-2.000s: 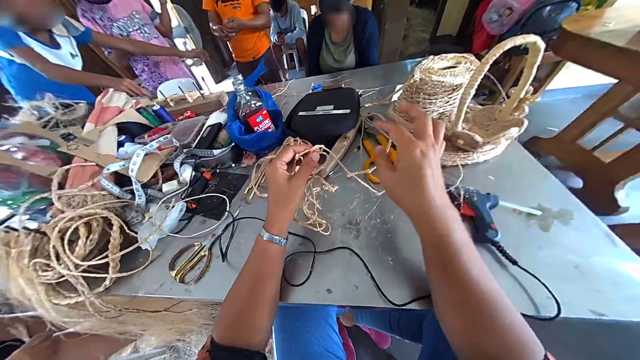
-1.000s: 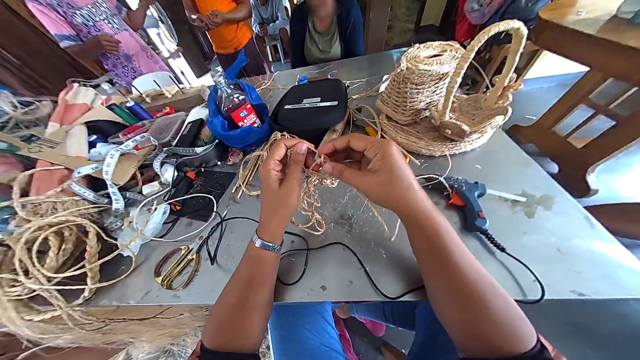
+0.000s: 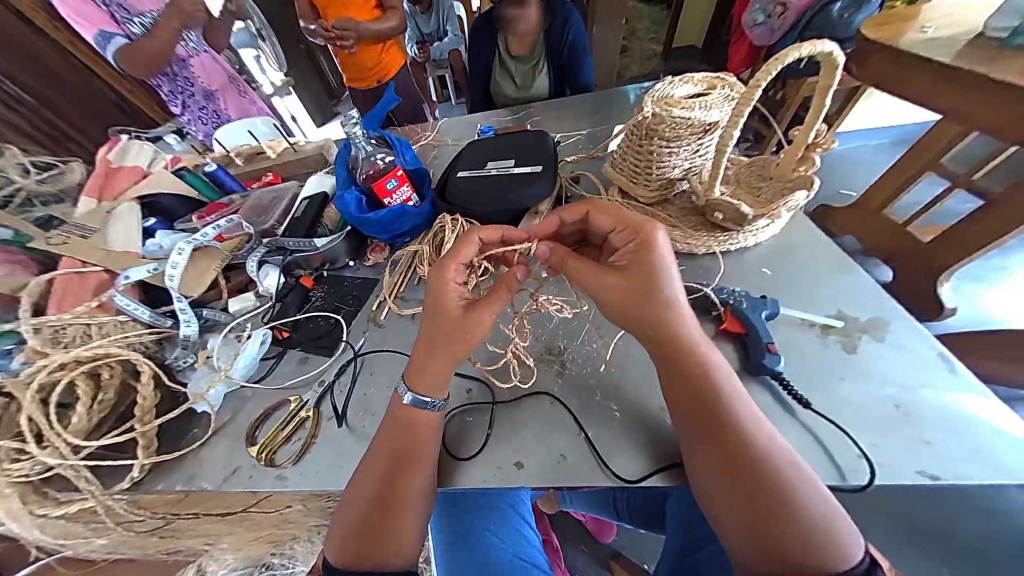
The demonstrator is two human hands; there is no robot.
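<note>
Thin twisted natural-fibre cord (image 3: pixel 516 352) is pinched between both hands above the middle of the table, and its loose loops hang below them. My left hand (image 3: pixel 472 296) grips the cord with thumb and fingers; a watch or metal bracelet (image 3: pixel 422 398) is on that wrist. Close by on the right, my right hand (image 3: pixel 612 268) holds the same cord at its fingertips. Behind the left hand lies a bundle of fibre cord (image 3: pixel 436 244). A woven handled basket (image 3: pixel 768 180) and a round woven piece (image 3: pixel 680 136) stand beyond the right hand.
A hot glue gun (image 3: pixel 748 324) lies at right, its black cable crossing the table. Gold-handled scissors (image 3: pixel 284 432) are at left, near a measuring tape (image 3: pixel 180 280), thread spools and coiled braid (image 3: pixel 88 400). A varnish bottle (image 3: pixel 384 172) in blue plastic and a black case (image 3: pixel 498 176) stand behind. Several people are beyond.
My right hand was apart from the left two seconds ago, fingers spread near yellow-handled pliers or a similar tool; it has come in to the left hand and now holds the cord with it.
</note>
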